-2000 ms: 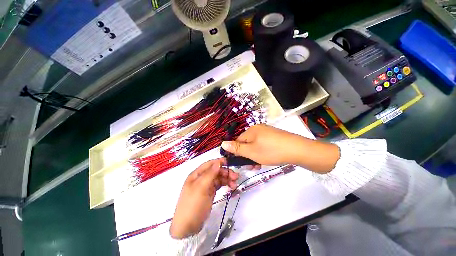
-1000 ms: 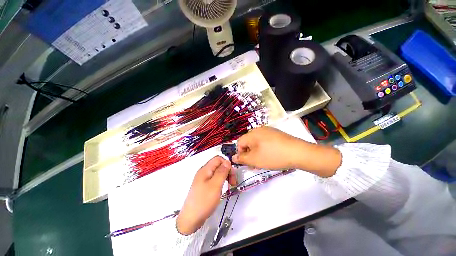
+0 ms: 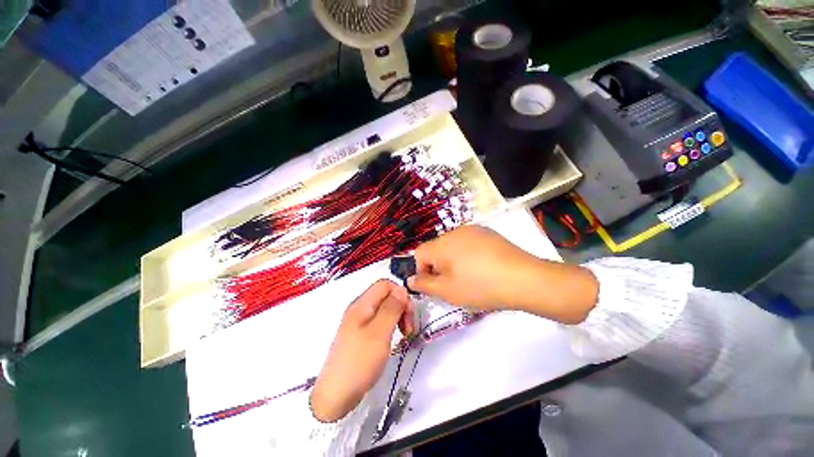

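Observation:
A wire harness of thin dark and red leads (image 3: 245, 411) lies across the white board (image 3: 500, 366) and passes under my hands. My right hand (image 3: 477, 270) has its fingertips closed at a small black tape piece (image 3: 403, 266). My left hand (image 3: 361, 348) is just left of it, thumb and fingers pinched together on the wires, close to my right fingertips. The exact join is hidden by my fingers. A small grey metal clip (image 3: 399, 403) stands on the board below my hands, with dark leads running to it.
A cream tray (image 3: 165, 317) with bundles of red and black connector leads (image 3: 277, 281) lies behind my hands. Black tape rolls (image 3: 527, 134), a tape dispenser (image 3: 656, 125) and a blue bin (image 3: 763, 112) stand at the right. A small fan (image 3: 379, 45) is behind the tray.
The black piece at my right fingertips, earlier long and flat beneath the hand, now shows as a small dark patch at their left. My left hand stays close beside it.

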